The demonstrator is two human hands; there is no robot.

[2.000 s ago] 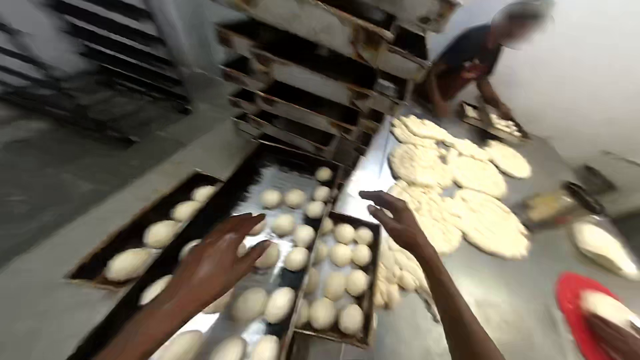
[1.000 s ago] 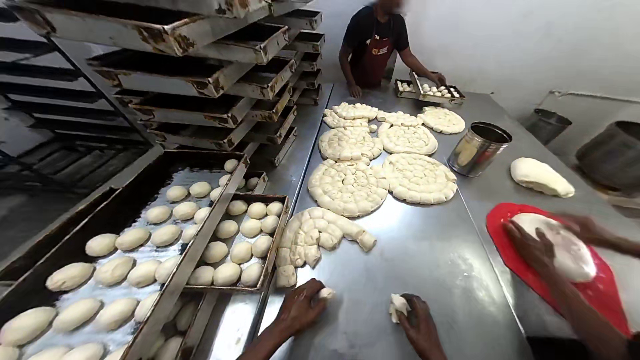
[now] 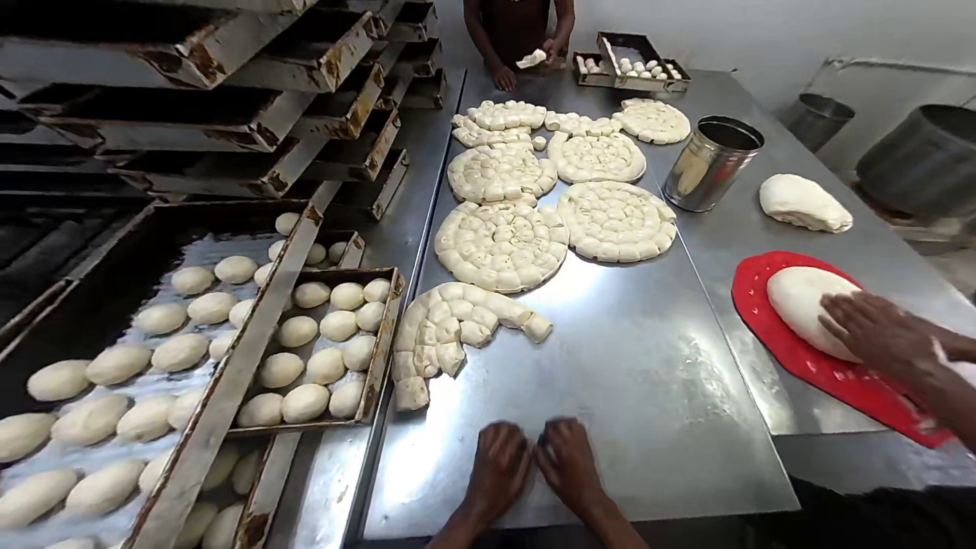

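Observation:
My left hand (image 3: pixel 499 465) and my right hand (image 3: pixel 566 461) rest side by side, curled palm down, on the steel table (image 3: pixel 625 374) near its front edge. Any dough under them is hidden by the fingers. Ahead and to the left lies a curved, partly broken coil of cut dough pieces (image 3: pixel 450 320). Beyond it, round slabs of cut dough (image 3: pixel 502 245) lie in two rows. At the left, a small metal tray (image 3: pixel 389 351) holds round dough balls (image 3: pixel 305 402), and a larger tray (image 3: pixel 221 366) holds oval ones (image 3: pixel 118 364).
Rusty baking trays (image 3: pixel 252 130) are stacked at the left. A metal can (image 3: pixel 713 164) and a dough lump (image 3: pixel 804 203) stand right. A co-worker's hands (image 3: pixel 884 328) press dough on a red board (image 3: pixel 762 320). Another person (image 3: pixel 518 38) stands at the far end beside trays (image 3: pixel 633 65).
My hands have come together; one second ago they were apart, each with a small dough piece. Two seconds ago they were over the trays, fingers spread. The view has swung right.

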